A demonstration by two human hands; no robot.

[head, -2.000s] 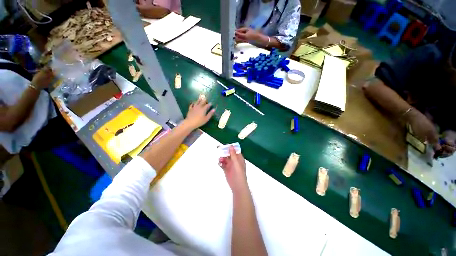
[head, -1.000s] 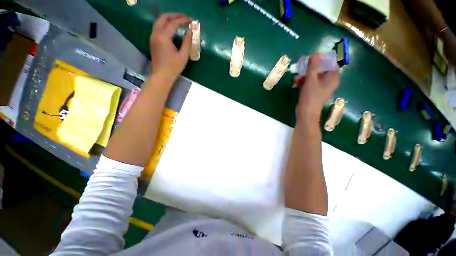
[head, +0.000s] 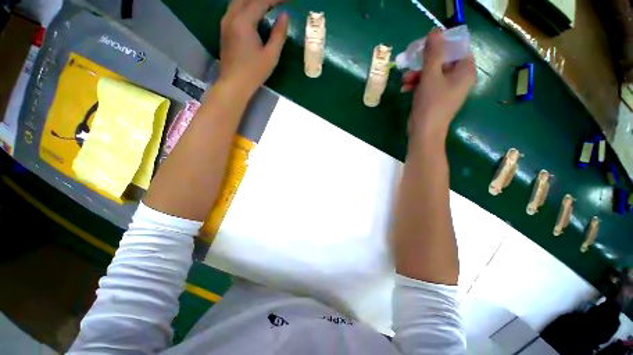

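My right hand (head: 441,87) holds a clear-white squeeze bottle (head: 444,47) over the green conveyor belt (head: 479,118). The bottle's thin tip points left, at or close to the upper end of a small tan part (head: 377,78); contact cannot be told. Another tan part (head: 314,45) lies on the belt to the left. My left hand (head: 253,45) is beside that part, fingers apart, with nothing seen in it; its fingertips are near the top edge. More tan parts (head: 504,172) lie spaced along the belt at the right.
A white board (head: 312,201) lies between me and the belt. Grey packaging (head: 41,149) with a yellow headset panel is at left, a folded yellow sheet (head: 118,135) and a pink part (head: 182,127) on it. Blue pieces (head: 525,82) lie on the belt's far side.
My left hand has moved off the tan part it was touching and opened. The bottle tip stays by a tan part. The view has shifted, and the right-hand tan parts appear farther right.
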